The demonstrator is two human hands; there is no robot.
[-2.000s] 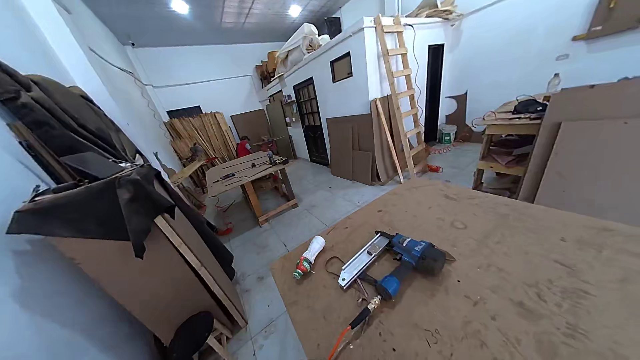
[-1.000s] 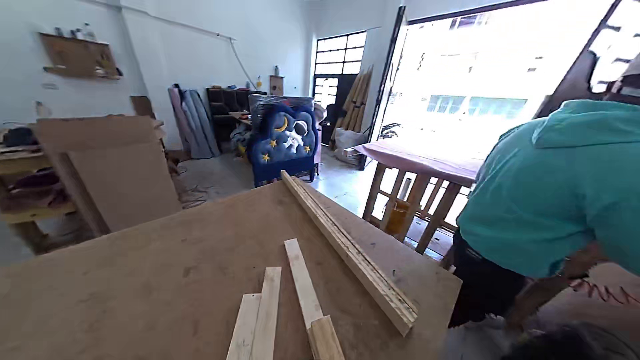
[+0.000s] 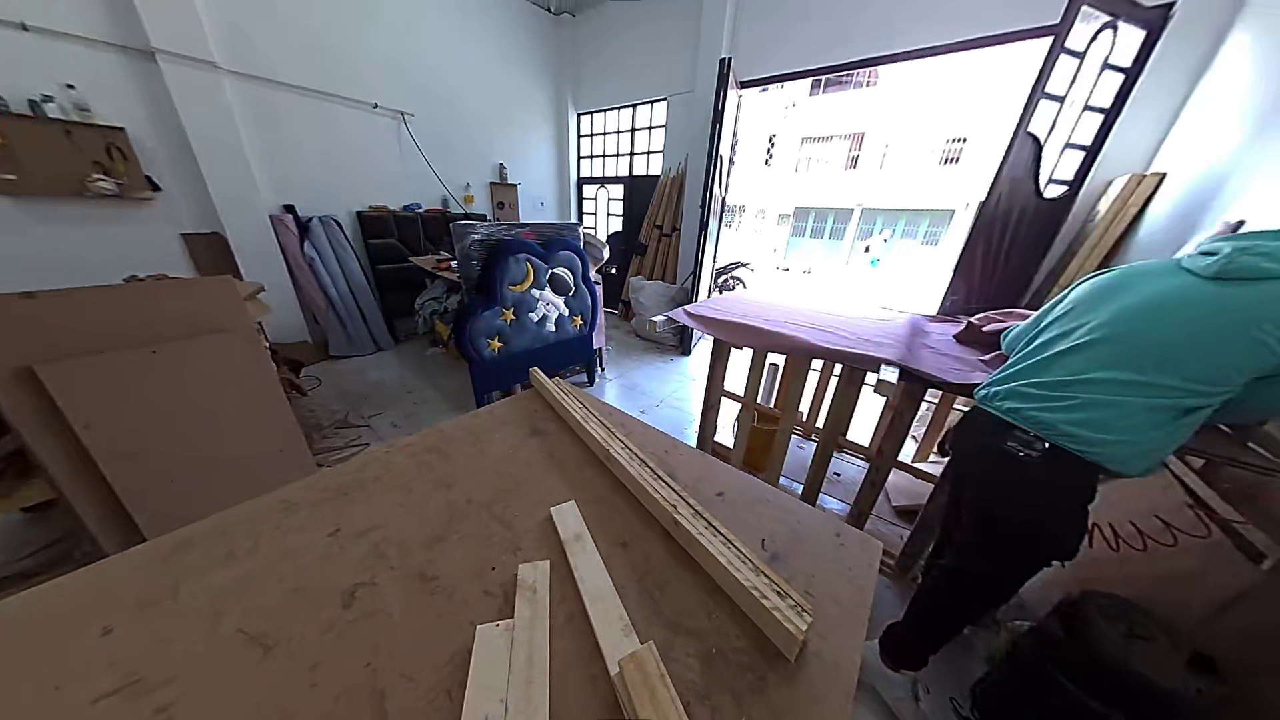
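Neither of my hands shows in the head view. Before me lies a large brown fibreboard tabletop (image 3: 330, 560). Long wooden strips (image 3: 670, 500), laid side by side, run slantwise along its right part. Nearer and to their left is a narrow pale wooden slat (image 3: 595, 580), and a short wood piece (image 3: 648, 680) touches its lower end. Two more pale boards (image 3: 532, 630) lie side by side left of that slat, cut off by the bottom of the view.
A person in a teal hooded top (image 3: 1140, 350) bends beside a slatted wooden table (image 3: 840, 400) draped with pink fabric. A dark blue padded headboard (image 3: 530, 320) with an astronaut stands past the tabletop. Brown panels (image 3: 180, 430) lean at the left; a black bundle (image 3: 1090, 650) sits low right.
The view has swung far from the table area with the nail gun and bottle to the wooden strips and the open doorway. The person in teal shows farther right than one second ago.
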